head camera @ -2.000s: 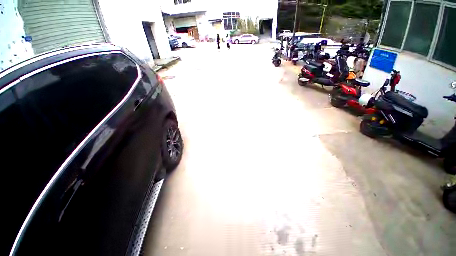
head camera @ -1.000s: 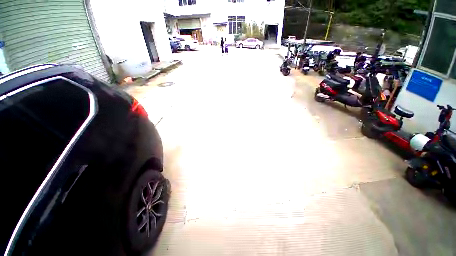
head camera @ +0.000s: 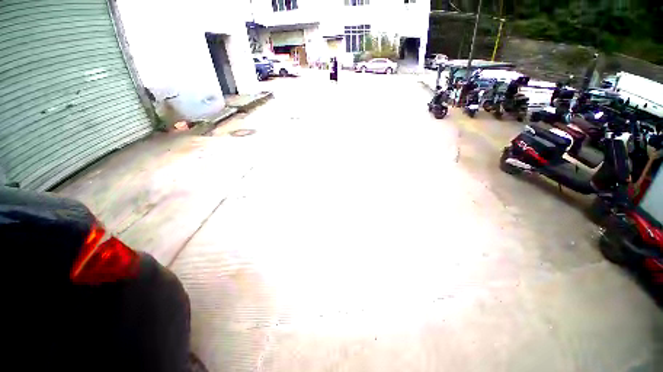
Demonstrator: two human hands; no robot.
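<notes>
Neither my left hand nor my right hand is in the picture. Nearest in front of me is the rear end of a black car (head camera: 94, 312) at the lower left, cut off by the picture's edge, with a red tail light (head camera: 107, 260). The concrete yard (head camera: 327, 240) stretches ahead and is overexposed in its middle.
Scooters (head camera: 563, 156) stand along the right side, the nearest red one (head camera: 640, 236) cut off by the edge. A green roller shutter (head camera: 65, 87) and a doorway (head camera: 221, 64) are on the left. Far ahead are a person (head camera: 334, 69), parked cars (head camera: 376, 65) and a white building.
I have moved forward along the black car, so only its rear end shows now. More of the shutter has come into view, and the scooters are nearer. The blue sign has left the picture.
</notes>
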